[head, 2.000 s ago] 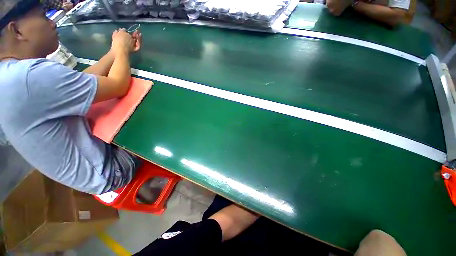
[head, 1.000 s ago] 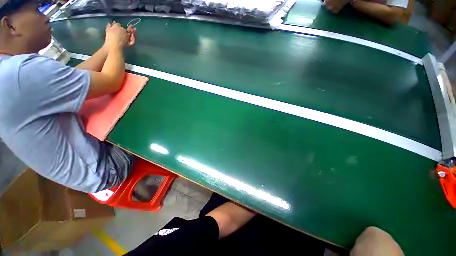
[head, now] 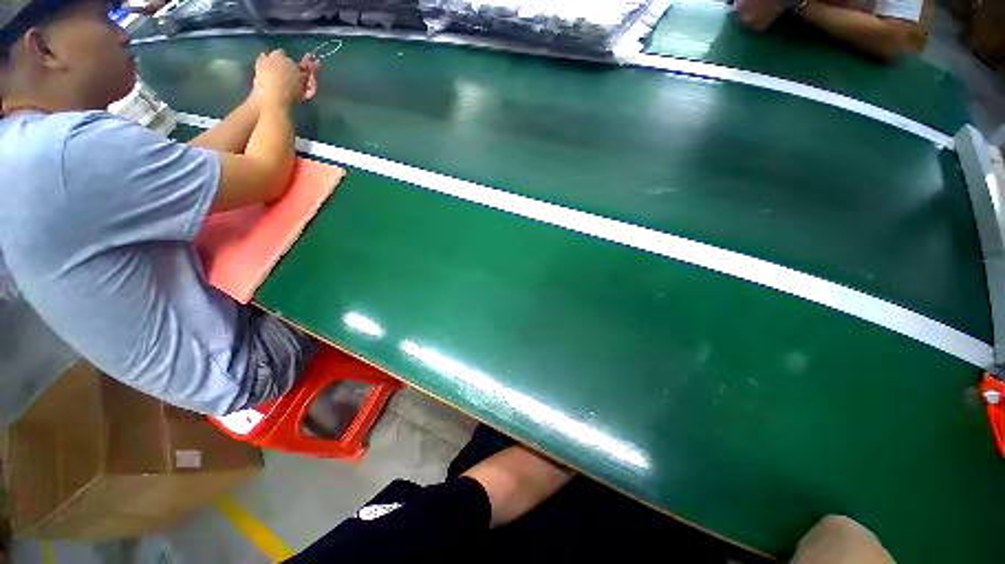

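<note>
Neither of my hands shows. The glossy green workbench (head: 529, 331) lies nearest in front of me. A rounded piece of bare skin (head: 843, 542) overlaps its near edge at the bottom right; I cannot tell if it is a knee or an arm. A bare leg in black shorts (head: 512, 485) goes under the bench edge. The orange-red tape gun (head: 995, 410) stands at the bench's right corner, cut off by the picture's edge. A long white strip (head: 661, 242) separates the bench from the darker conveyor belt (head: 617, 138).
A person in a grey shirt (head: 110, 231) sits left on a red stool (head: 358, 424), arms on a salmon pad (head: 265, 237), holding a thin pale loop (head: 327, 49). Bagged parts (head: 540, 20) lie beyond the belt. Another person's forearm (head: 854, 28) rests at far right. A carton (head: 121, 452) stands on the floor.
The view shifts slightly. The tape gun sits further out at the right edge than before. The seated person's hands stay close together near the thin loop.
</note>
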